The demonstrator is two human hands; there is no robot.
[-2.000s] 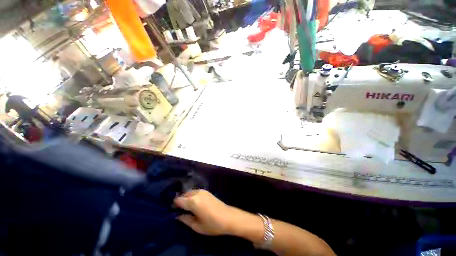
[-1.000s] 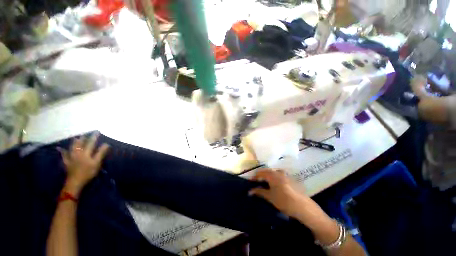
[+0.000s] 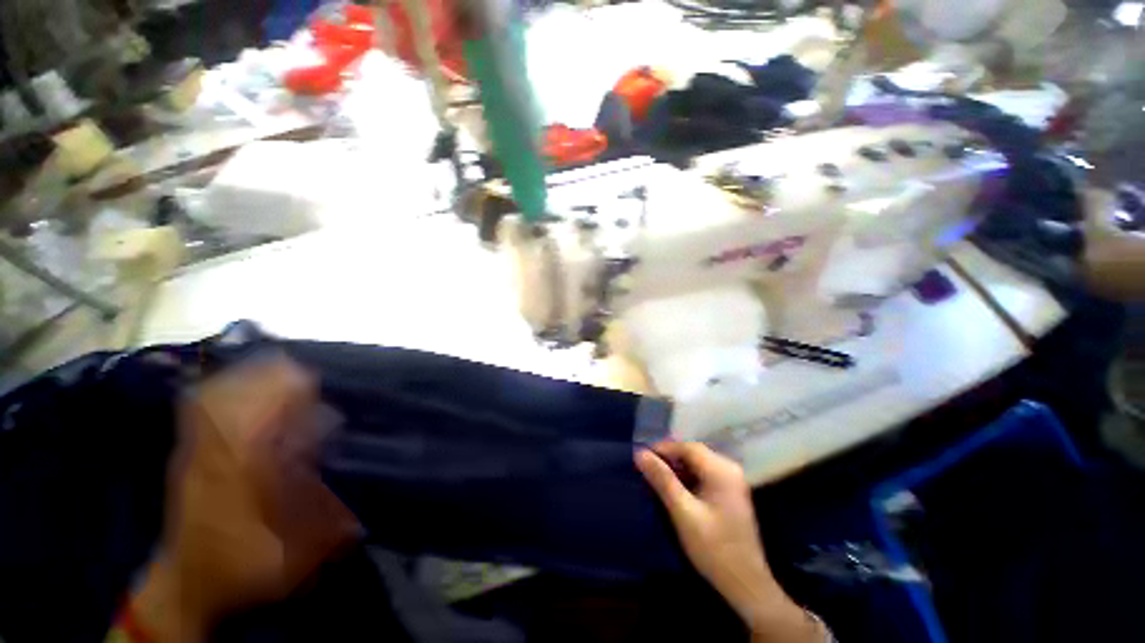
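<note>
A dark navy garment piece lies stretched across the front of the white machine table, left of and below the needle area. My right hand pinches its right end, beside a small grey band. My left hand is blurred and over the garment's left part; its fingers cannot be made out, nor whether they grip the cloth. The white HIKARI sewing machine stands behind the garment, and its needle area is partly washed out by glare.
Black thread snips lie right of the needle area. A blue plastic basket is at the lower right. A green cone-like shape hangs by the machine head. Another person's arm shows at the right edge.
Over two seconds the view has swung right and the garment has come onto the table. Since one second ago, my left hand looks larger and blurred, and a grey band shows at my right fingertips.
</note>
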